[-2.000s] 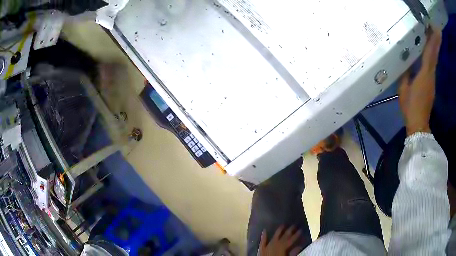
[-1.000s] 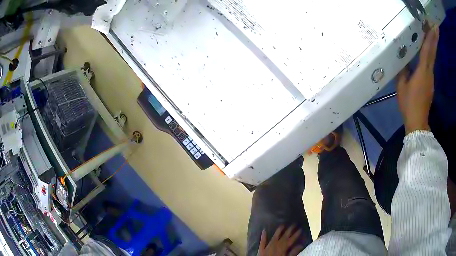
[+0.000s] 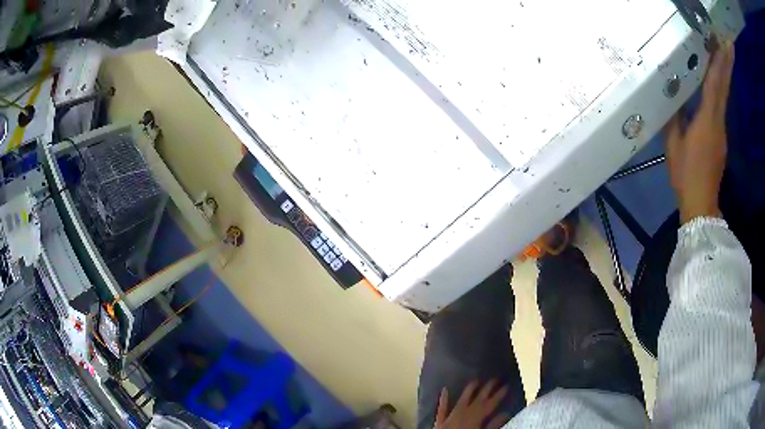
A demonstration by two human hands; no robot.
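A large white machine [image 3: 369, 126] with a pale, speckled top and perforated patches fills the upper middle. A keypad unit with a small screen [image 3: 300, 224] hangs on its left side. Round buttons sit on its front face. My right hand [image 3: 703, 138] rests along the machine's right front corner, thumb apart, fingertips by a dark strap or cable; no held object shows. My left hand [image 3: 471, 407] lies on my dark-trousered thigh at the bottom edge, fingers spread and empty, partly cut off.
A wheeled metal frame [image 3: 180, 209] with a wire basket stands at left, beside equipment with many cables [image 3: 50, 352]. A blue stool-like object [image 3: 252, 385] is on the floor at lower left. Black chair parts and metal legs [image 3: 616, 239] are at right.
The view has shifted very slightly, and the left side has become sharper than at first. Both hands hold the same places.
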